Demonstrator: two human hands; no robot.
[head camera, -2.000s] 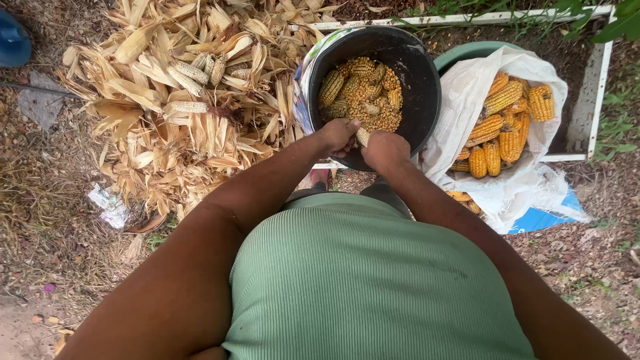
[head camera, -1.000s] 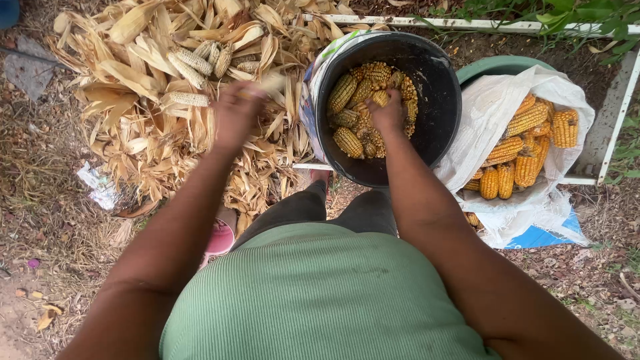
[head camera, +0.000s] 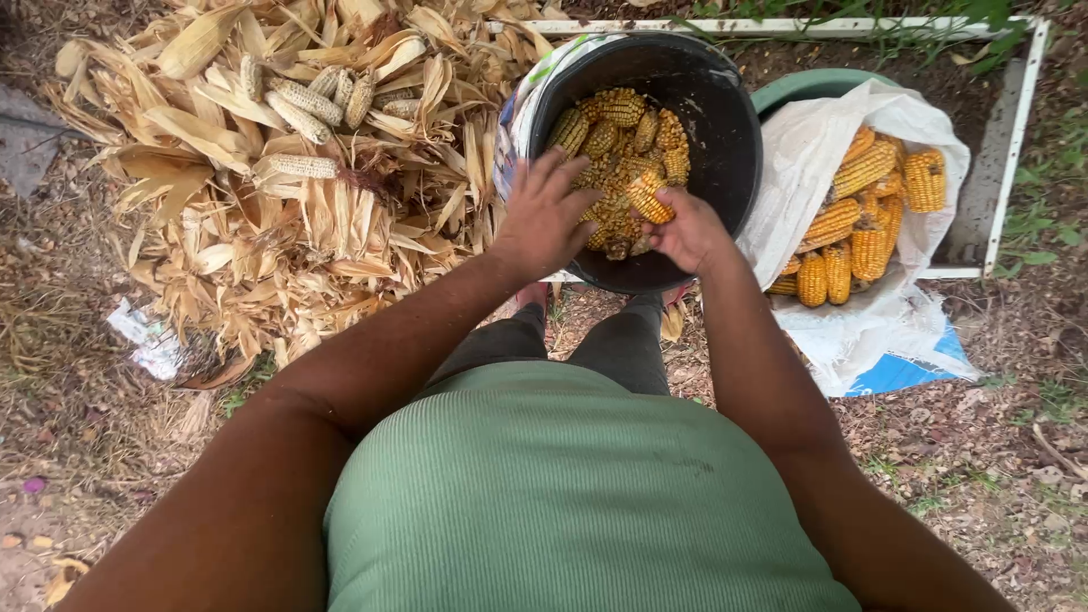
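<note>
My right hand (head camera: 687, 229) grips an ear of yellow corn (head camera: 649, 197) over the mouth of a black bucket (head camera: 722, 161). Across the bucket's left rim reaches my left hand (head camera: 548, 212), fingers spread, with nothing seen in it; its palm is hidden. Several more ears (head camera: 622, 107) and loose kernels (head camera: 614, 212) lie inside the bucket. On the heap of dry husks (head camera: 340, 221) at the left rest several pale, stripped cobs (head camera: 306, 102).
A white woven sack (head camera: 926, 136) full of yellow ears (head camera: 869, 251) stands in a green tub (head camera: 807, 85) at the right. Behind the bucket runs a white metal frame (head camera: 1016, 153) on the ground. Crumpled litter (head camera: 149, 340) lies at the lower left.
Two seconds ago both hands held a cob over the bucket. My left hand then swung over the husks and is now back at the bucket. My right hand has lifted an ear from inside.
</note>
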